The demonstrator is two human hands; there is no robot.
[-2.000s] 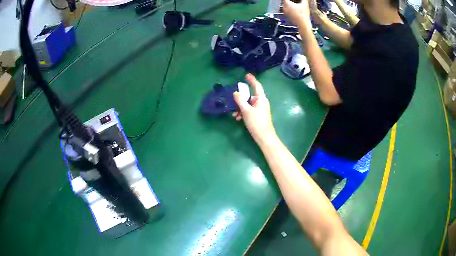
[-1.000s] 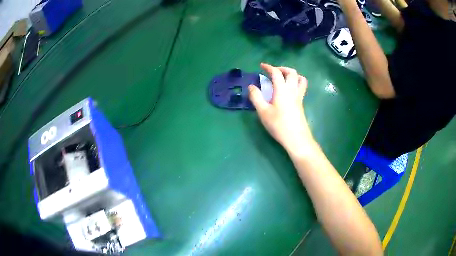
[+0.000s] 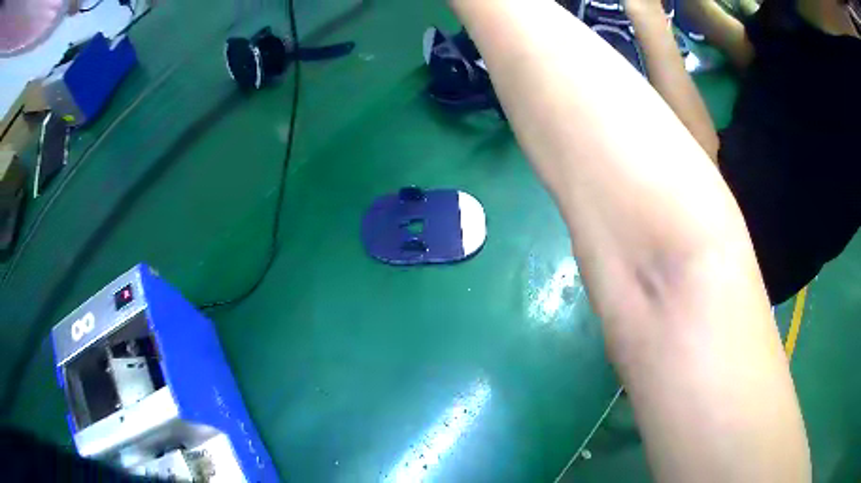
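Note:
A navy oval pad [image 3: 434,226] with a white right end lies flat on the green table [image 3: 349,349]. It has a small slot in its middle and dark raised fittings at its upper and lower edges. My right forearm reaches from the bottom right up past the top edge, so my right hand is out of the picture. My left hand is not in view. A blue and white screw feeder [image 3: 203,377] stands at the lower left, cut off by the bottom edge.
A dark strapped part [image 3: 257,58] lies at the upper left. The pile of pad assemblies [image 3: 463,75] is partly hidden behind my arm. A black cable [image 3: 283,179] crosses the table. A person in black [image 3: 788,141] works at the right. A blue box [image 3: 99,75] stands at the far left.
My right hand has let go of the oval pad and moved up out of the picture. The pad lies by itself on the table. The dark screwdriver seen over the feeder earlier has left that spot.

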